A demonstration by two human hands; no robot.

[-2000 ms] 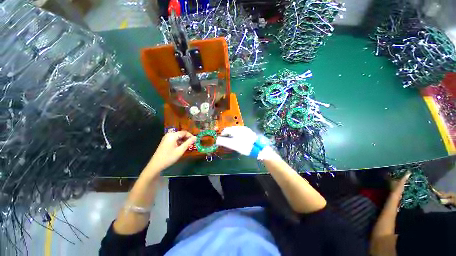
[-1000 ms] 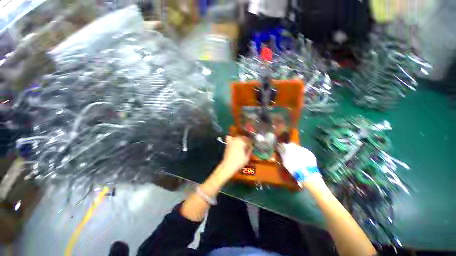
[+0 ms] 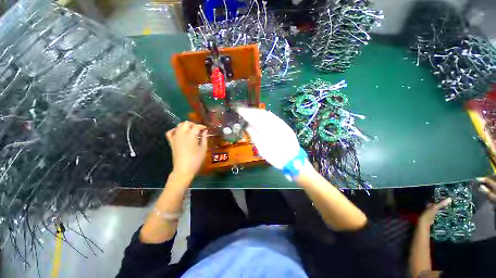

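Note:
The orange test fixture (image 3: 234, 158) stands on the green bench with its red-tipped clamp handle (image 3: 218, 83) down. A green ring circuit board (image 3: 234, 140) lies under the pale round press posts, mostly hidden. My bare left hand (image 3: 187, 145) is at the fixture's left side, fingertips pinched on what looks like a thin pale wire lead (image 3: 213, 134). My white-gloved right hand (image 3: 270, 137), with a blue wristband, reaches over the fixture's right side. Its blurred fingertips are near the clamp; whether they hold anything cannot be told. The panel meter (image 3: 220, 157) shows red digits.
A board pile (image 3: 329, 130) lies right of the fixture. A large layered stack (image 3: 70, 103) is at left. Stacked wired boards (image 3: 342, 35) stand at the back, with more (image 3: 462, 62) at far right. Another person's hands (image 3: 432, 213) hold green rings at lower right.
The clamp handle has swung from upright to down. The ring board, earlier between my hands in front, is now under the clamp. My right hand has moved up over the fixture.

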